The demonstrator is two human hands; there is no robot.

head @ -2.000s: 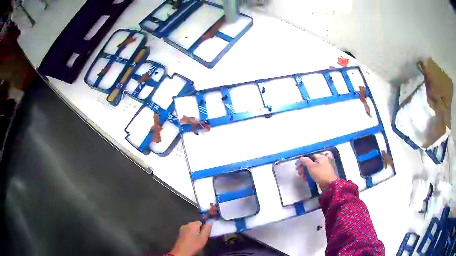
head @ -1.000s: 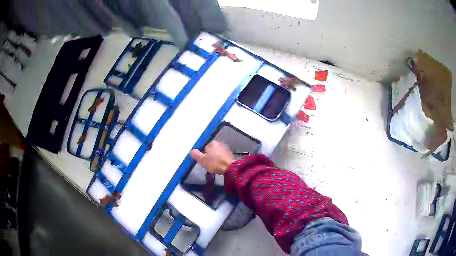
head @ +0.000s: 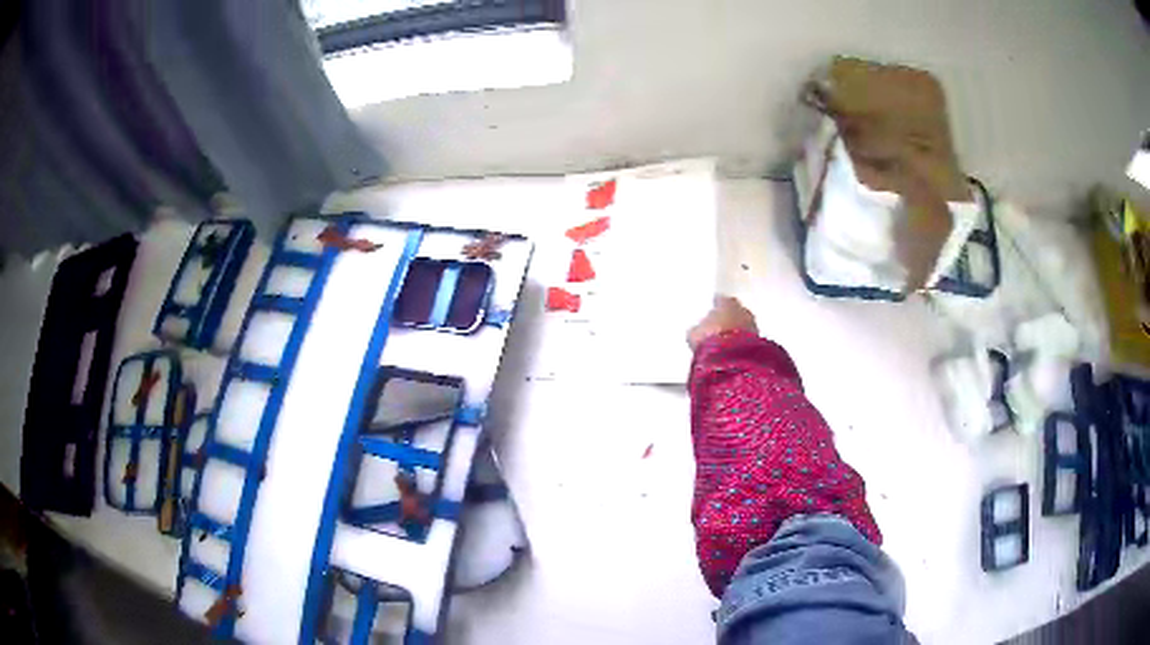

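Note:
A white card with red patches (head: 646, 277) lies flat on the white table. My right hand (head: 723, 320), in a red dotted sleeve, is at the card's right edge. Its fingers are small and partly hidden, so I cannot tell whether they grip the card. The large cutting die (head: 338, 428), with blue bars, window openings and brown ties, lies to the left on the table. My left hand is not in view.
Small blue-framed dies (head: 149, 431) and dark cloth with rectangular holes (head: 78, 378) lie at the far left. A brown-wrapped paper bundle (head: 870, 214) stands at the back right. More small dies (head: 1005, 527) lie at the right. Grey curtain (head: 240, 101) hangs back left.
The view has swung right. My right hand has left the large die and moved to the card. The large die stands more upright in view. My left hand, seen two seconds ago, is out of view.

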